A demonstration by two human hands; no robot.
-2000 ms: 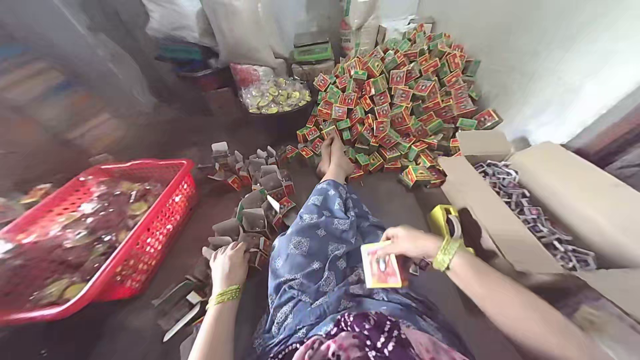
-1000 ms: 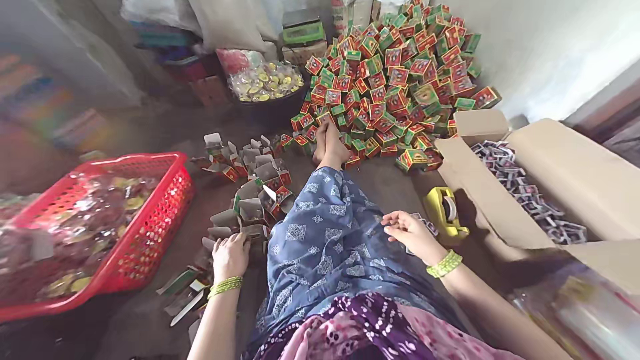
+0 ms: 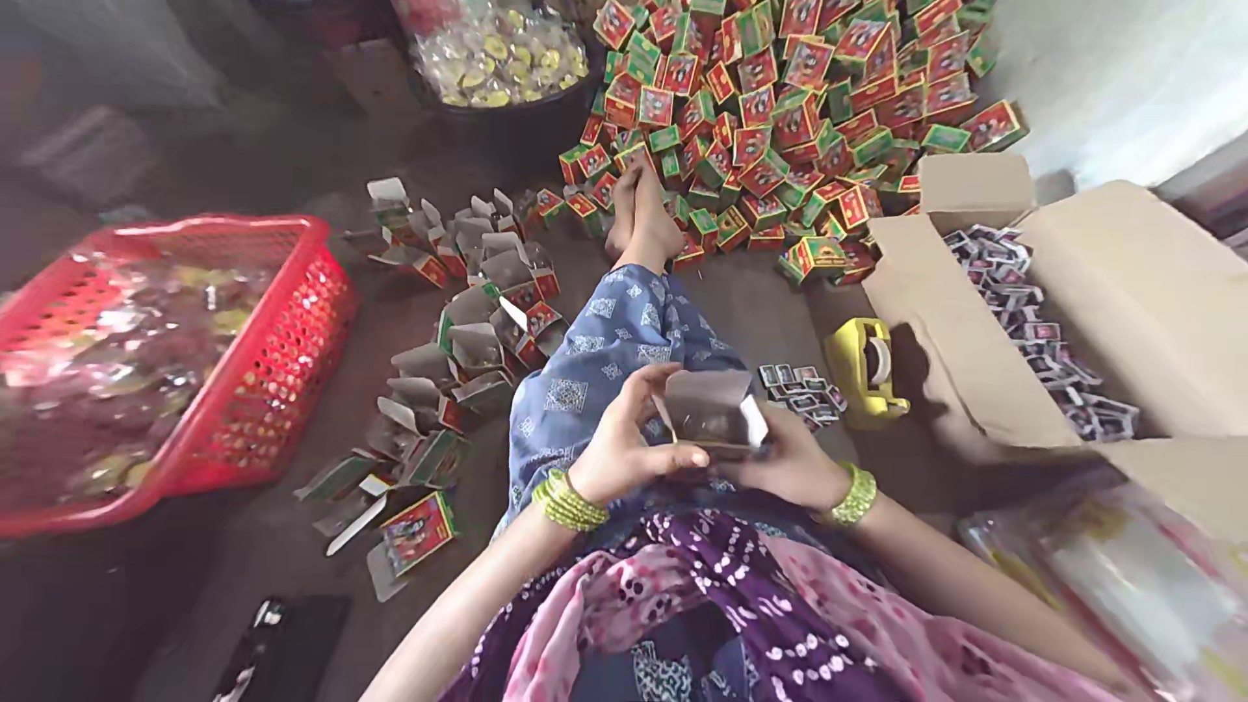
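Note:
A small cardboard box (image 3: 710, 405) with its flaps up and its grey inside showing is held over my lap. My left hand (image 3: 634, 429) grips its left side, thumb across the front. My right hand (image 3: 795, 458) is at its right side, partly hidden under a white flap. Something shiny seems to lie inside, too blurred to name. To the left of my legs stand several open printed boxes (image 3: 478, 346). Right of my lap are a yellow tape dispenser (image 3: 866, 375) and a small group of little dark rectangular packs (image 3: 801, 393) on the floor.
A red plastic basket (image 3: 322, 283) of clear-wrapped items stands at left. A dark tub (image 3: 517, 122) of yellow-and-clear packets is beyond. Closed red-green boxes (image 3: 780, 117) are heaped past my feet. An open carton (image 3: 1131, 302) with small packs stands right, near plastic packaging (image 3: 1121, 575).
My left hand has moved from the open boxes at the left to over my lap, and both hands now hold an open box. The yellow-red item seen earlier in my right hand is gone from it.

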